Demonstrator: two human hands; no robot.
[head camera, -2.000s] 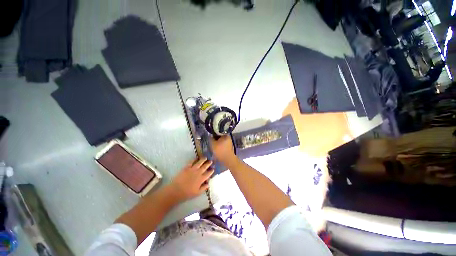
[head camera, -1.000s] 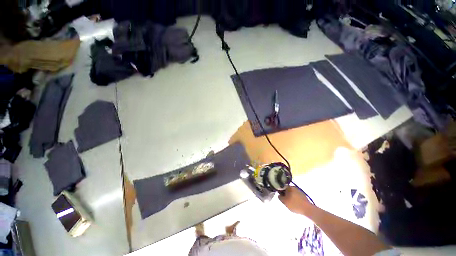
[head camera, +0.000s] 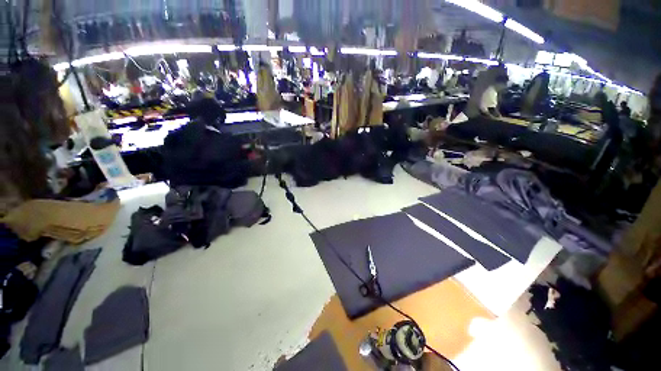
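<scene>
The silver and black cutting machine (head camera: 395, 343) stands at the bottom edge over the brown paper (head camera: 427, 313), its lower part cut off. Its black cord runs up and left across the fabric. A corner of the dark fabric lay (head camera: 319, 353) shows left of it, mostly out of the picture. Shears (head camera: 371, 278) lie on the large dark fabric block (head camera: 391, 253), blades pointing away from me. Neither my left hand nor my right hand is in view. Whether a hand holds the machine is hidden below the edge.
Cut dark panels (head camera: 117, 324) lie at left on the pale table (head camera: 217, 311). Heaped dark cloth (head camera: 196, 217) lies at the far left, crumpled cloth (head camera: 507, 190) along the right. Narrow dark strips lie beside the block. People stand or sit behind, among hanging brown patterns (head camera: 355, 101).
The view has tilted up from the work to the room. My left hand left the picture earlier; my right hand and arm have now dropped out too. The metal weight is no longer visible.
</scene>
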